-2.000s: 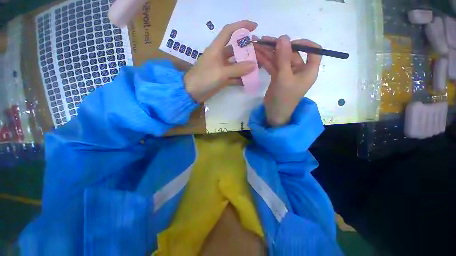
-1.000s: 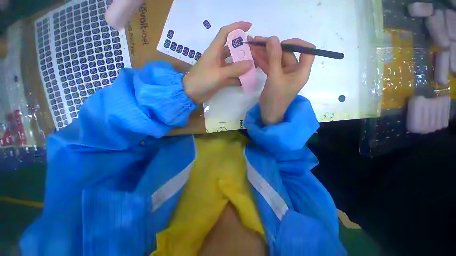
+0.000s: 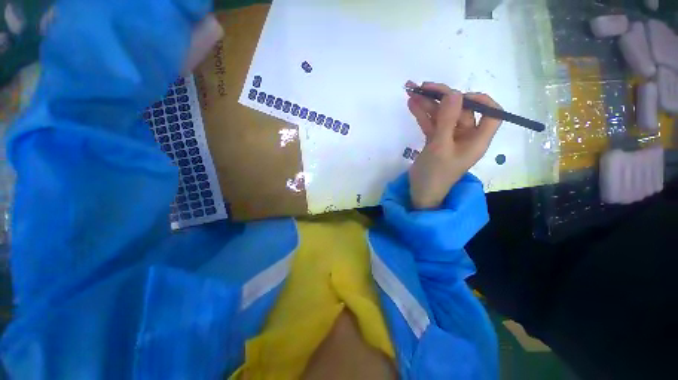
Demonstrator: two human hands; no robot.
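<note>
My right hand (image 3: 450,137) holds a thin black pen-like tool (image 3: 513,117) above the white board (image 3: 357,178). Its tip points left; I cannot tell if anything is on it. A white backing sheet (image 3: 286,59) has a slanted row of small dark pieces (image 3: 297,111) and a lone piece (image 3: 307,67). More dark marks show beside my right wrist. My left arm reaches to the top left edge; my left hand is not visible. A blurred pale pink housing (image 3: 204,43) lies beside that sleeve.
A full sticker sheet (image 3: 189,167) lies at left, partly under my left sleeve. Brown cardboard (image 3: 256,171) is between it and the board. Pink housings (image 3: 632,176) lie at right by clear, yellowish plastic (image 3: 583,111). A grey bracket (image 3: 478,9) is at the top. Dark fabric is at lower right.
My left hand has left the middle for the top left, out of sight; the pink housing it held is no longer seen there. My right hand has moved slightly right and down with the tool.
</note>
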